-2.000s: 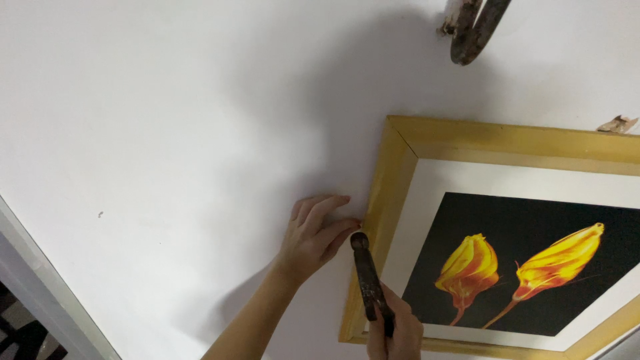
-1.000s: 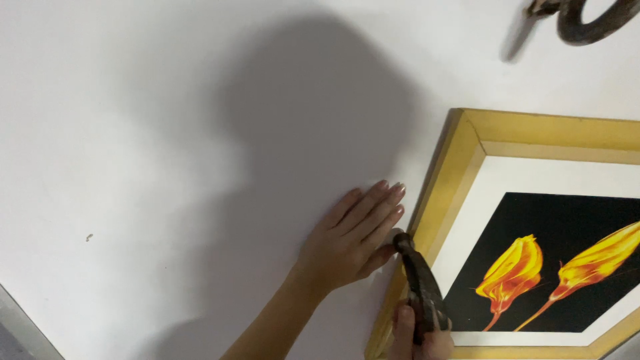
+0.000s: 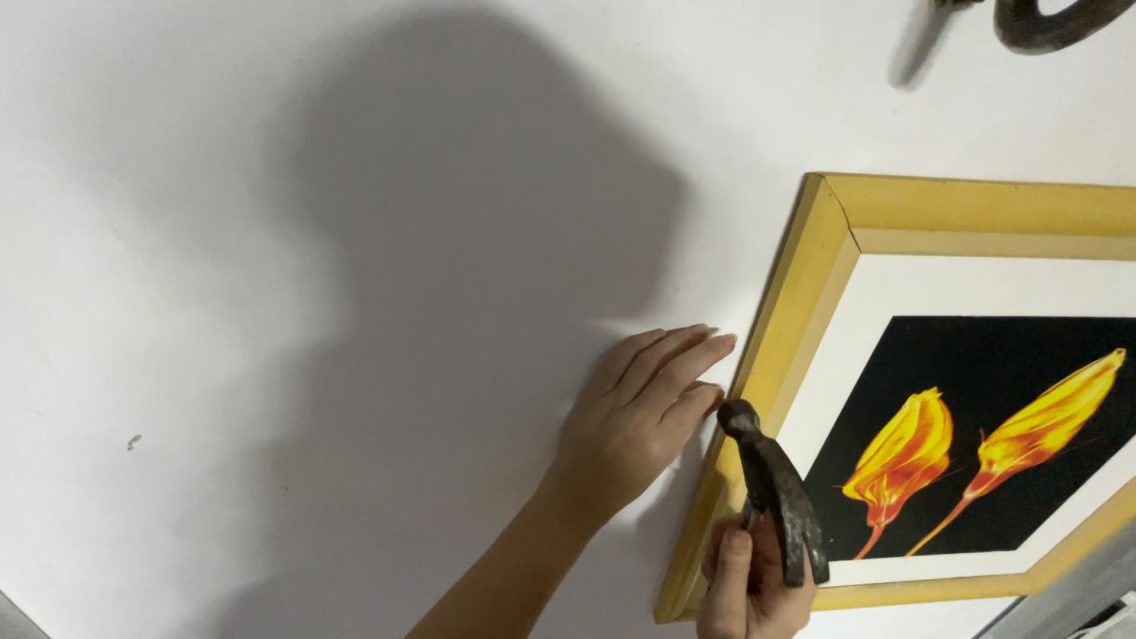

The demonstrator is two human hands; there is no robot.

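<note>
My right hand grips a dark, worn claw hammer near its head, with the round striking face beside the frame's left side and the claw pointing down. My left hand rests against the white wall, its fingers spread a little and their tips close to that edge. Whether its fingertips pinch something small by the hammer face cannot be told. The yellow picture frame holds a picture of two yellow-orange flowers on black inside a white mat.
Dark curved metal juts out at the top right and casts a shadow on the white wall. A small mark is on the wall at left. A grey edge shows at the lower left corner. Grey edging crosses the lower right corner.
My left hand's fingers, curled by the frame edge two seconds ago, are now more extended. The hammer remains beside the frame's left side in my right hand. The view has shifted left.
</note>
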